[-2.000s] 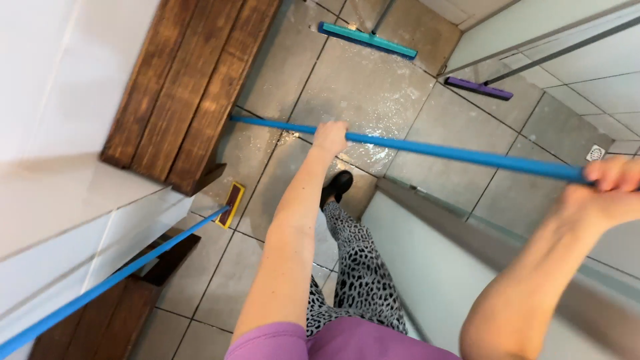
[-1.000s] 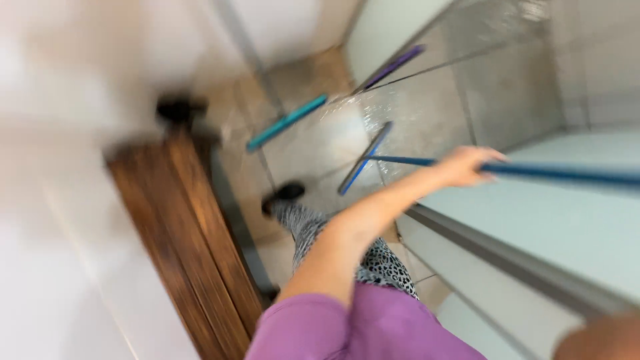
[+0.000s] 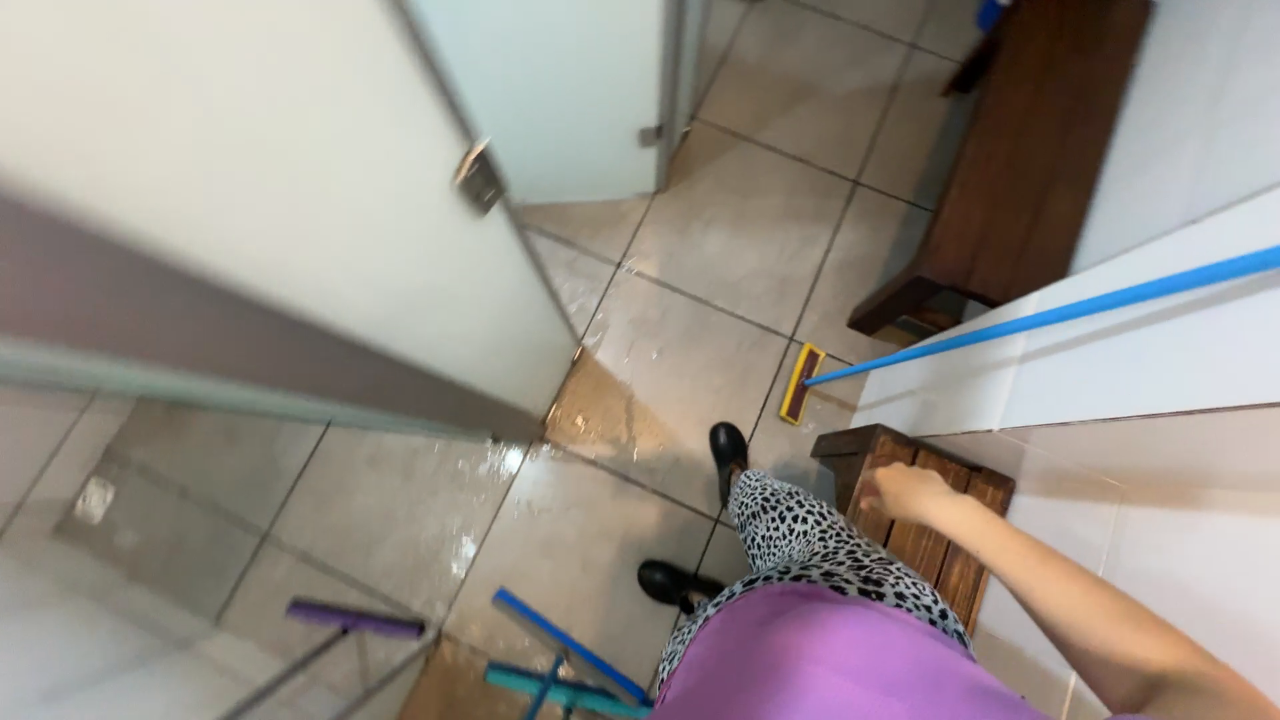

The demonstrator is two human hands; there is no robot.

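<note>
My right hand (image 3: 905, 492) hangs over a slatted wooden bench (image 3: 925, 540), its fingers loosely bent and nothing seen in them. My left hand is out of view. At the bottom are a blue floor squeegee (image 3: 572, 647) and a teal squeegee (image 3: 530, 682), close together, their handles cut off by the frame edge. A purple squeegee (image 3: 355, 617) lies to their left, seen near the glass. A scrub brush with a yellow-edged head (image 3: 802, 384) stands on the tiles ahead of my right hand, its blue pole (image 3: 1060, 312) slanting up along the wall.
Frosted glass doors (image 3: 300, 200) with a metal hinge (image 3: 480, 178) stand at the left. A second dark wooden bench (image 3: 1020, 170) is along the right wall. The tiled floor (image 3: 690, 350) is wet in places. A floor drain (image 3: 95, 500) shows at the left.
The view has swung round widely. Earlier both hands were on a blue pole, then one hand was seen gripping it; now my right hand is off it.
</note>
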